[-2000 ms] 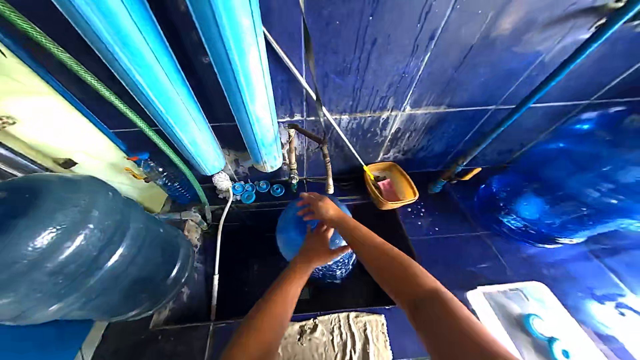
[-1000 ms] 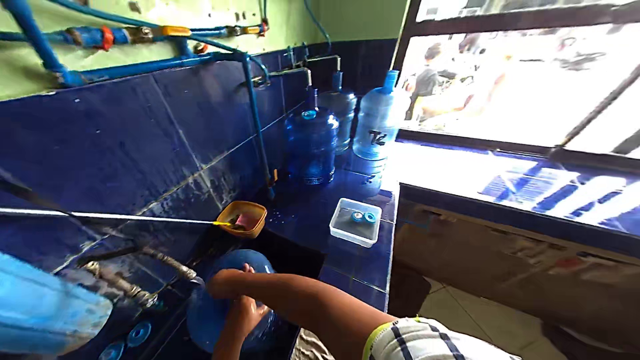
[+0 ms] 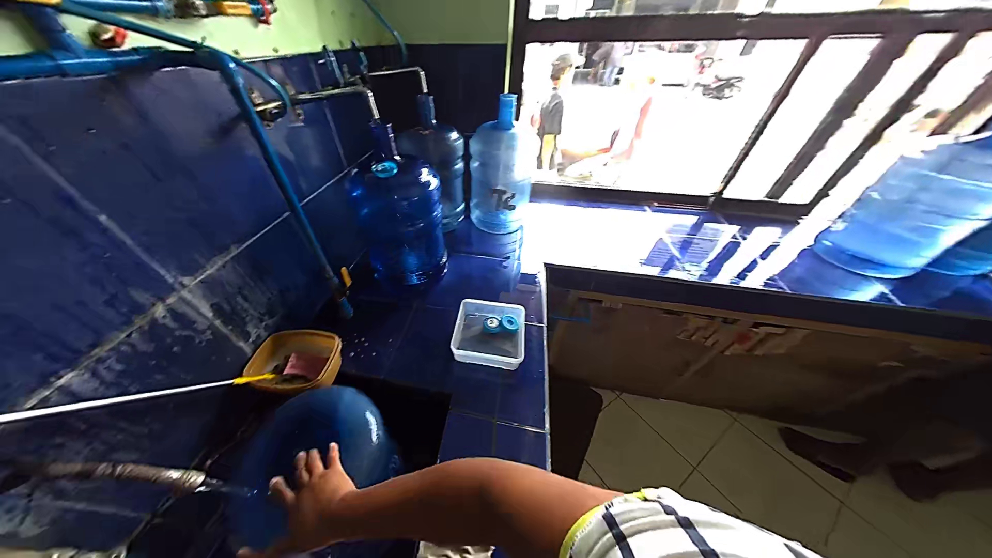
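Observation:
A large blue plastic water bottle [image 3: 329,430] lies in the dark sink at the lower left, its rounded base up. Against it rests my right hand [image 3: 314,496], palm down with the fingers spread. Water runs from a pipe spout [image 3: 190,479] beside the bottle. Only what may be fingertips of my left hand shows at the bottom edge, so its hold is hidden. Just behind the bottle stands a yellow plastic basin [image 3: 329,358] with a pink sponge [image 3: 305,366] and a white-handled brush [image 3: 132,397] laid across its rim.
A clear plastic container [image 3: 488,356] with blue caps [image 3: 508,322] sits on the tiled counter [image 3: 473,403]. Several water bottles [image 3: 403,225] stand at the back corner; more bottles [image 3: 907,209] are by the barred window at right. A blue pipe [image 3: 275,174] runs down the wall. People are outside.
The view has swung right since two seconds ago. Both hands were together on the bottle in the earlier frames; now my right hand lies spread on its side.

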